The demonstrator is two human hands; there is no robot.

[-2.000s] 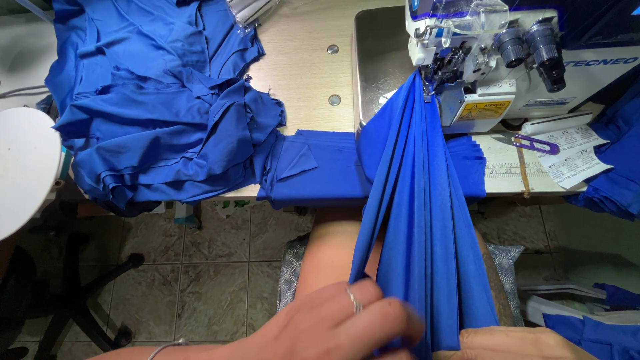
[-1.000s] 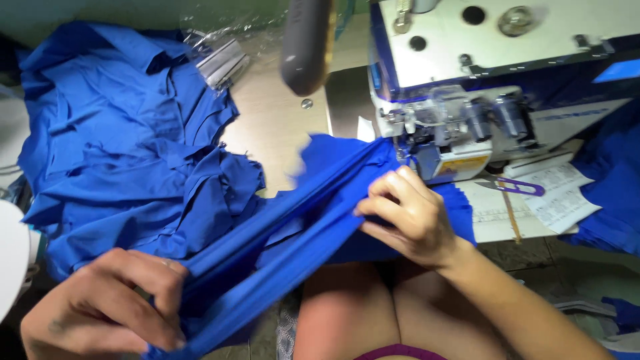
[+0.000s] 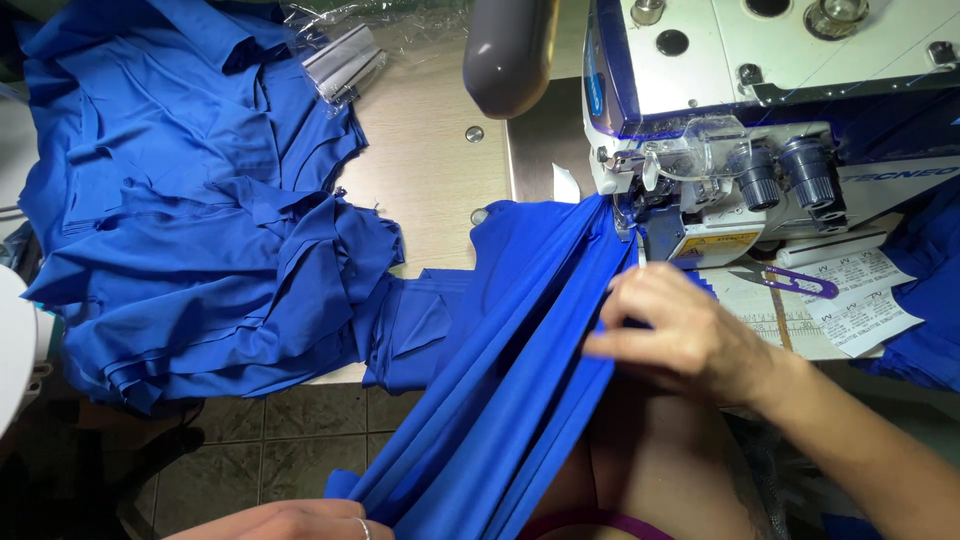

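A length of blue fabric (image 3: 517, 337) runs in taut folds from the presser foot (image 3: 621, 217) of an overlock sewing machine (image 3: 720, 90) down toward the bottom edge. At the lower left, my left hand (image 3: 300, 523), with a ring on one finger, grips the fabric's near end; part of this hand is cut off by the frame. My right hand (image 3: 660, 322) is just below the presser foot at the fabric's right edge, with thumb and fingertips closed on that edge. It is slightly blurred.
A big pile of blue fabric pieces (image 3: 195, 225) lies on the table at the left. Folded blue fabric (image 3: 427, 322) lies at the front edge. A dark rounded object (image 3: 510, 60) hangs above the table. Purple thread snips (image 3: 802, 281) and printed labels (image 3: 862, 300) lie at the right.
Two seconds ago both hands were low at the fabric's near end. My right hand has since moved up beside the presser foot. My left hand has moved to the lower left.
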